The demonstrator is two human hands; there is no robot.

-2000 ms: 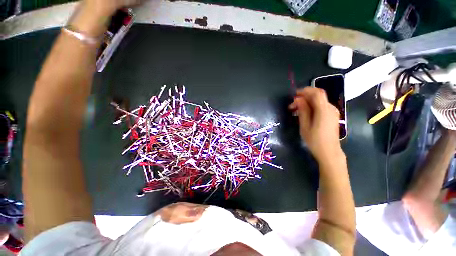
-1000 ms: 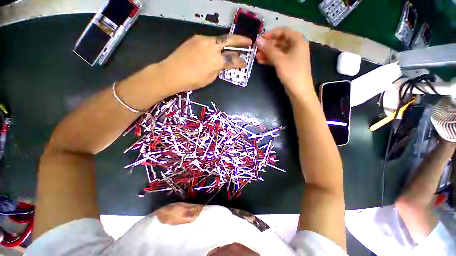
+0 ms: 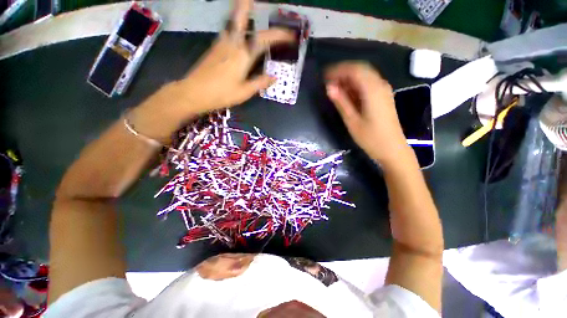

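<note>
A keypad phone unit [image 3: 283, 81] with pale keys, a black screen and a red top end lies at the top centre, its top on the whitish rail. My left hand [image 3: 233, 65] is blurred at its left side, fingers spread, thumb near the keys and a finger over the screen. My right hand [image 3: 357, 93] is to the right, away from the unit, fingers curled and blurred; whether it holds a thin part cannot be told. A tangled pile of thin red-and-white parts [image 3: 255, 183] lies below the hands.
A second keypad phone unit [image 3: 124, 49] lies at upper left. A smartphone [image 3: 415, 124], a white rounded block [image 3: 426, 63], a white paper strip [image 3: 463, 86], black cables and a yellow-handled tool [image 3: 491, 125] are at right. A neighbouring person's sleeve [image 3: 497, 279] shows at lower right.
Since one second ago, my right hand has moved right and down, off the phone unit. My left hand has shifted left with fingers spreading. The unit lies slightly further left.
</note>
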